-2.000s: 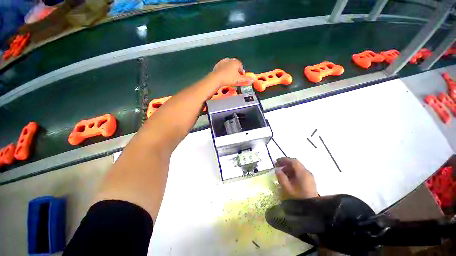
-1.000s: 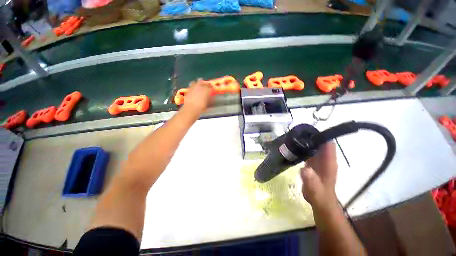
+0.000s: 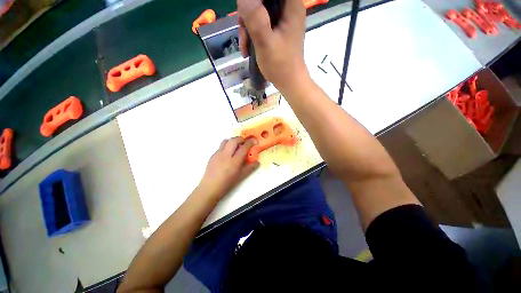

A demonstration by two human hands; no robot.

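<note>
An orange controller shell [image 3: 267, 135] lies on the yellow patch of the white mat. My left hand [image 3: 229, 160] holds its left end with the fingers. My right hand [image 3: 277, 43] is closed around the black electric screwdriver [image 3: 255, 71], held upright over the front of the screw feeder [image 3: 233, 71]. The driver's lower end is at the feeder's metal pickup head; whether its tip touches is not clear. My right hand and forearm hide part of the feeder's right side.
A blue bin [image 3: 64, 202] stands at left. Orange shells [image 3: 130, 72] lie on the green conveyor [image 3: 85, 63] behind the bench. Thin dark sticks [image 3: 341, 76] lie right of the feeder. A cardboard box [image 3: 460, 135] with small orange parts stands at right. A black cable hangs near the sticks.
My left hand has come back from the conveyor and now holds a shell on the mat. My right hand has closed around the screwdriver and moved to the feeder. The view has tilted down.
</note>
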